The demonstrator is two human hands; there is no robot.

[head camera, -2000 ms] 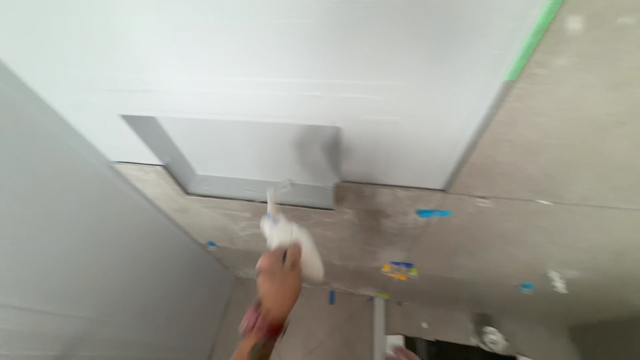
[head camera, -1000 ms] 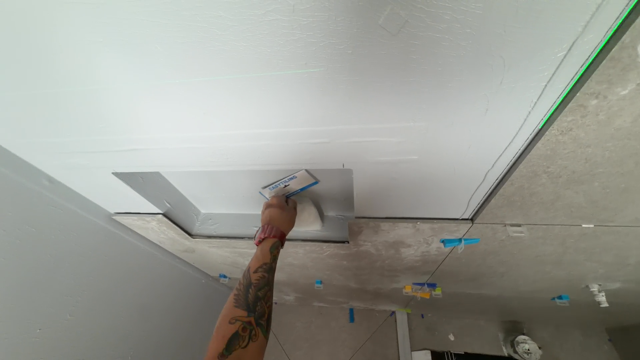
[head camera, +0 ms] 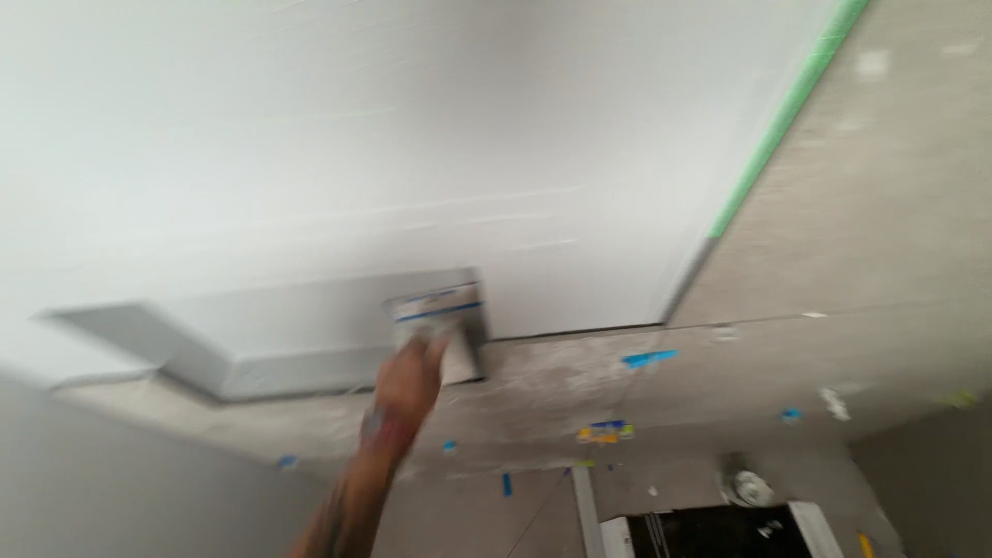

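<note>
My left hand reaches up from the bottom, shut on a flat, wide-bladed trowel or filling knife with a blue stripe. The blade is at the right end of a grey-banded rectangular shape in the white surface; whether this is a recess cannot be told. Motion blur hides whether the blade touches it. A pale part of the tool, or a second thing, shows below the fingers. My right hand is outside the view.
Green tape or trim runs along the white surface's right edge. Mottled beige-grey tiles lie beside and below it, with blue tape and coloured spacers or clips. A round fitting and a dark opening are at the bottom right.
My left hand has moved with the tool towards the right end of the grey-banded shape. Part of another hand, seen at the bottom edge two seconds ago, no longer shows.
</note>
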